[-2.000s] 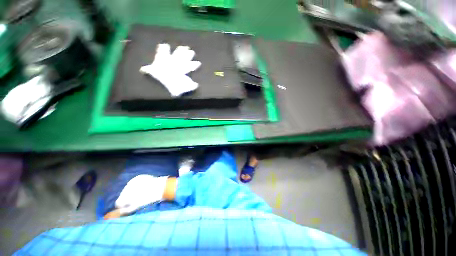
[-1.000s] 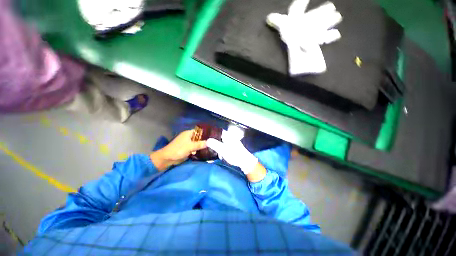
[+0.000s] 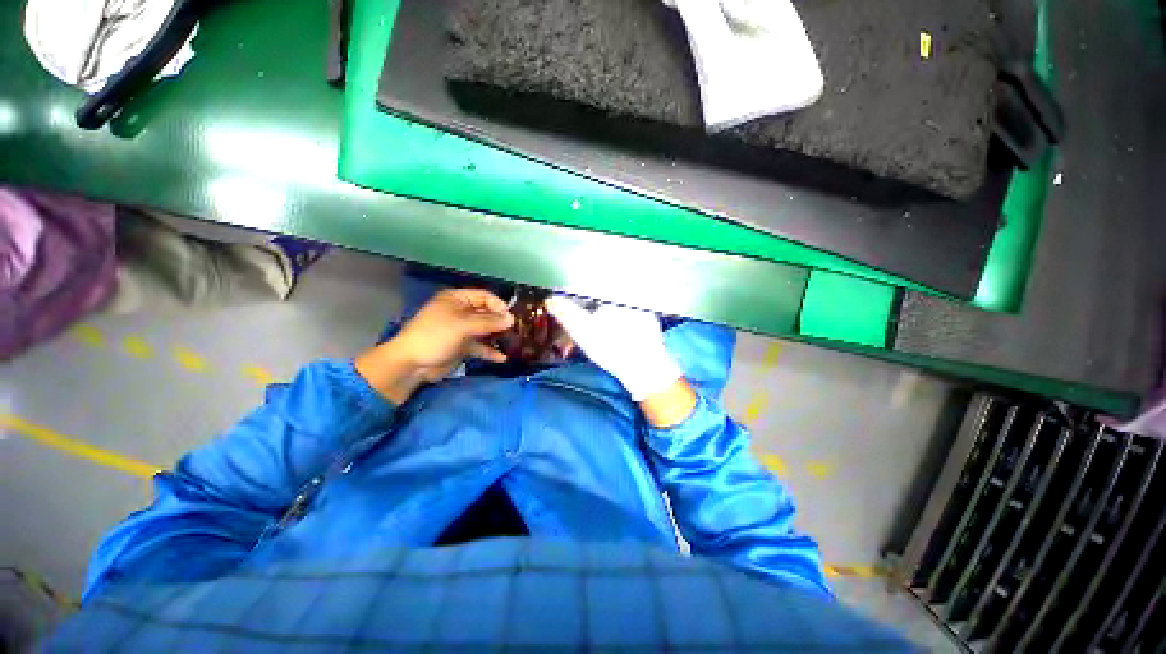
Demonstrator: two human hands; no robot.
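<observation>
A small reddish-brown shiny item (image 3: 532,327) is between my two hands in my lap, just below the bench edge. My left hand (image 3: 450,335) is bare, with its fingertips at the item's left side. My right hand (image 3: 616,348) wears a white glove and is at the item's right side, its fingers partly hidden by the bench edge. Both hands hold the item. A white work glove (image 3: 752,64) lies on the black foam pad (image 3: 844,128), its fingers cut off by the top edge of the picture.
A green-edged mat (image 3: 448,179) lies under the foam. A white cloth (image 3: 92,38) and a black-handled brush (image 3: 141,67) are at upper left. A black slatted rack (image 3: 1023,511) stands at lower right. Another person's pink sleeve (image 3: 58,262) is at left.
The view has turned and shifted, so the bench sits flatter and the glove on the foam is now cut off. Both hands remain at the reddish-brown item, with the left fingers more bent.
</observation>
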